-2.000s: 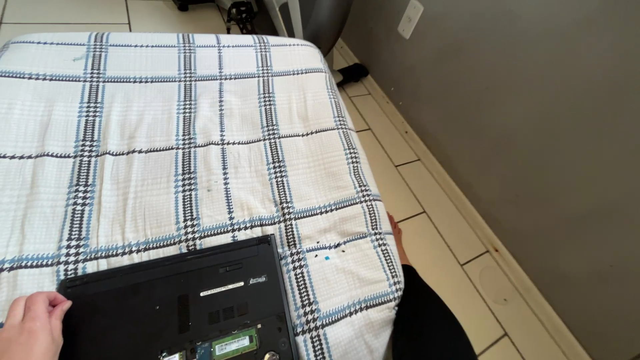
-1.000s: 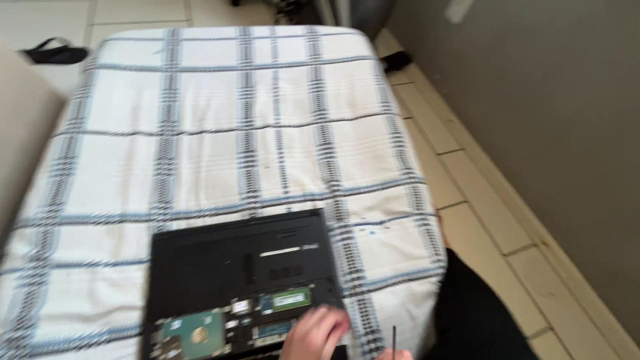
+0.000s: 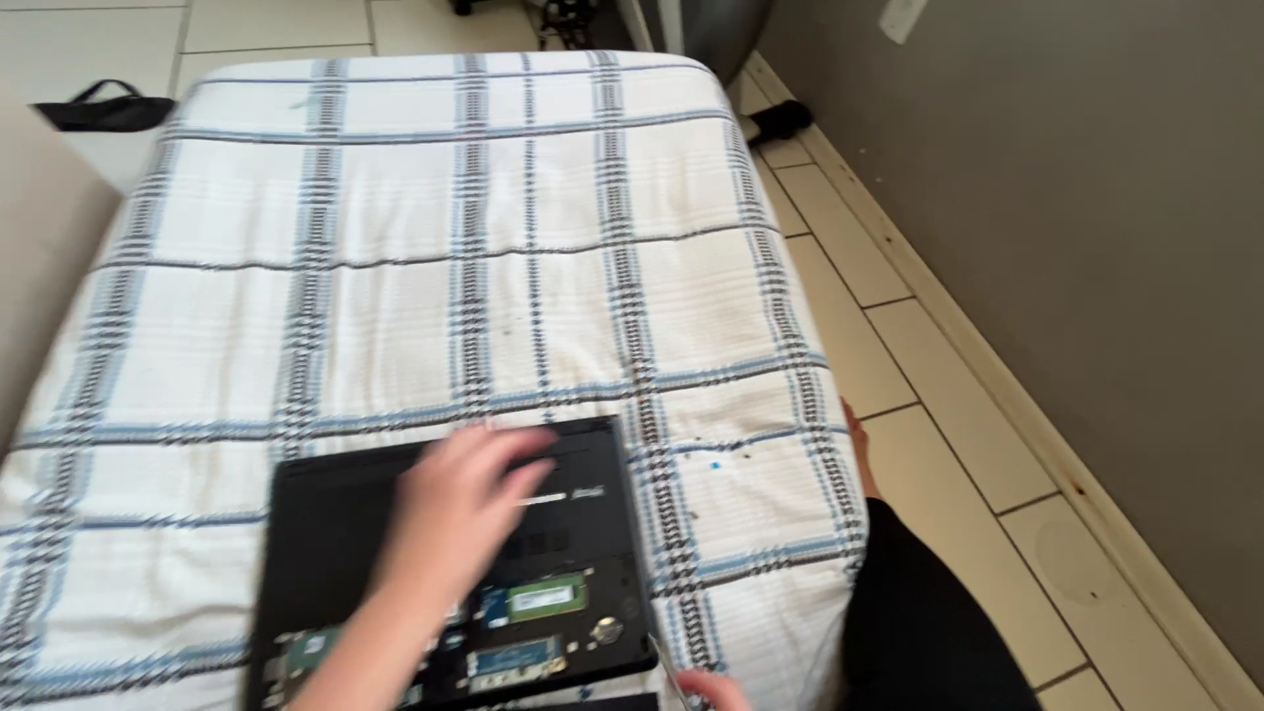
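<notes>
An upside-down laptop base (image 3: pixel 583 533) lies on the plaid cloth at the bottom of the view, its inner parts exposed. A green memory module (image 3: pixel 548 597), a coin cell (image 3: pixel 606 630) and part of a hard drive (image 3: pixel 308 647) show in it. My left hand (image 3: pixel 474 484), blurred, is over the upper middle of the base with its fingers apart and nothing seen in them. At the bottom edge, my right hand (image 3: pixel 713 688) is mostly out of view; its fingers hold a thin metal tool (image 3: pixel 668 660) beside the laptop's lower right corner.
Several tiny screws and a blue speck (image 3: pixel 716 465) lie on the plaid cloth (image 3: pixel 395 346) right of the laptop. My dark-clothed leg (image 3: pixel 918 612) is at the lower right. A grey wall (image 3: pixel 1066 197) rises beyond the tiled floor. A black item (image 3: pixel 114 109) is on the floor at the far left.
My left hand has moved from the memory area up over the laptop's upper part. My right hand, not seen two seconds ago, came into view with the thin tool. The view has shifted left.
</notes>
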